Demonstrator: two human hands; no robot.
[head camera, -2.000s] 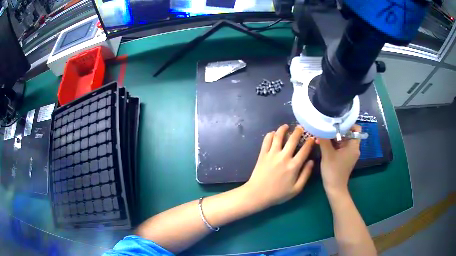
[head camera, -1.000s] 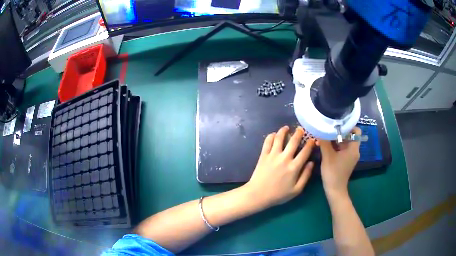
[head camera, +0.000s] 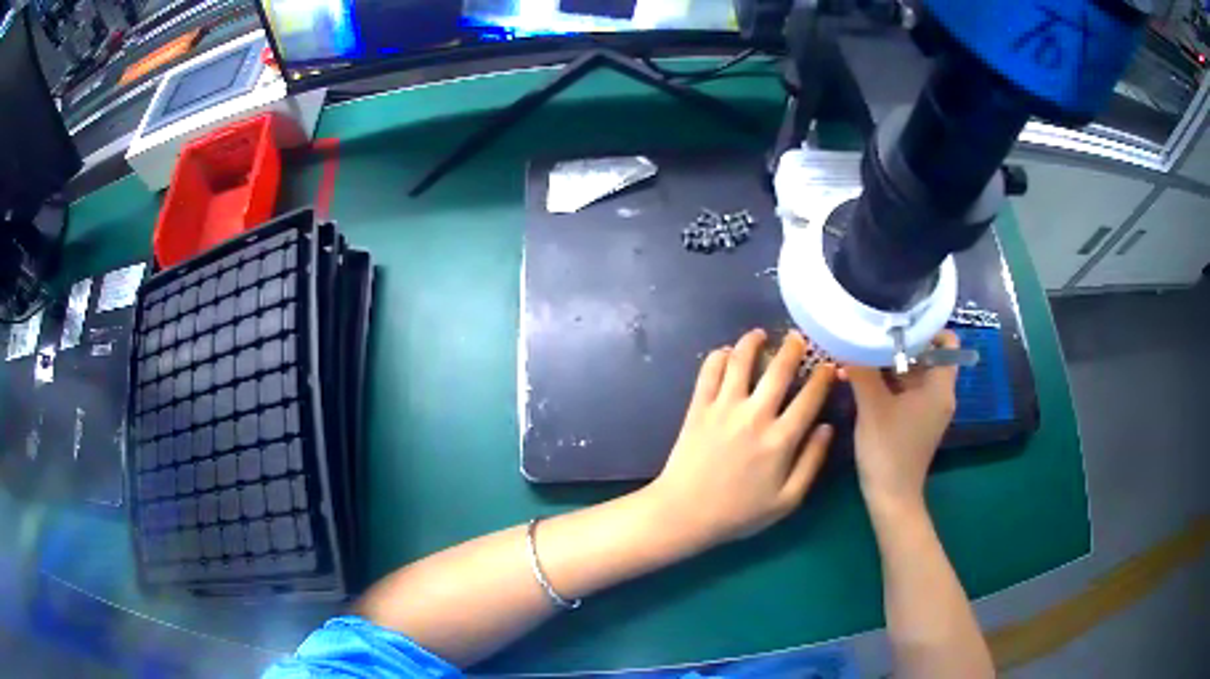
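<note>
Small silvery-dark parts (head camera: 812, 358) lie at my left fingertips, beside the white ring light (head camera: 849, 318) of the black microscope barrel (head camera: 916, 186). My left hand (head camera: 750, 444) rests on the black base (head camera: 624, 385), palm down with fingers spread, its fingertips at these parts. My right hand (head camera: 902, 425) is under the ring light's front edge, fingers bent together; its fingertips are partly hidden, and whether it holds a tool cannot be told. A loose pile of dark parts (head camera: 717, 231) lies on the upper middle of the base.
Stacked black pocket trays (head camera: 226, 411) stand left, with a red bin (head camera: 219, 192) behind them. A whitish wedge (head camera: 597, 183) lies at the base's upper left. A blue pad (head camera: 985, 378) and a short row of parts (head camera: 975, 318) are right. A monitor (head camera: 504, 33) and thin black leg (head camera: 511, 120) are behind.
</note>
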